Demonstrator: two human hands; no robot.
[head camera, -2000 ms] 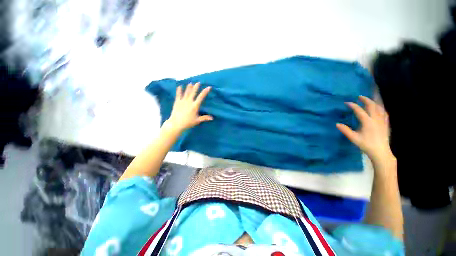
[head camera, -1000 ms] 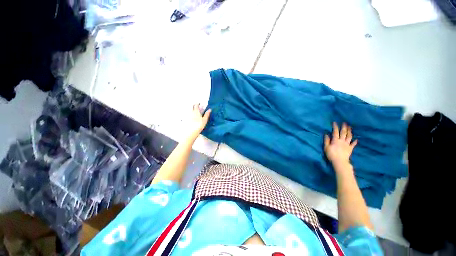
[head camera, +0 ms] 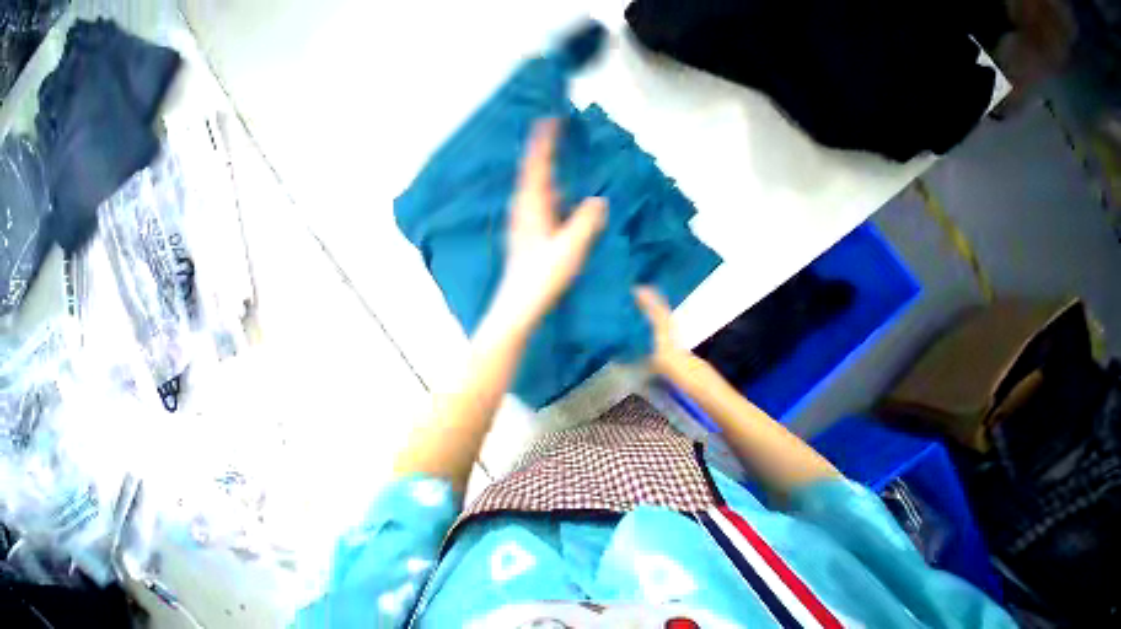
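The teal garment (head camera: pixel 473 234) lies on the white table in front of me, smaller in outline, with stepped, ruffled edges at its right and a blurred dark end at its top. My left hand (head camera: pixel 547 240) is over the middle of it, blurred, fingers apart and pointing away from me. My right hand (head camera: pixel 658 332) is at the garment's lower right edge, blurred; its fingers are partly hidden, so I cannot tell whether it grips the cloth.
Clear printed bags (head camera: pixel 160 264) lie at the left, with a dark grey garment (head camera: pixel 105 123) and a small black loop (head camera: pixel 170 393). A black garment heap (head camera: pixel 811 62) is at the far right. Blue bins (head camera: pixel 861 301) and a cardboard box (head camera: pixel 971 369) stand on the floor at right.
The view has turned to the right. The garment, spread long before, now has a shorter, folded-looking outline. My left hand has moved from its left end onto its middle; my right hand is at its edge.
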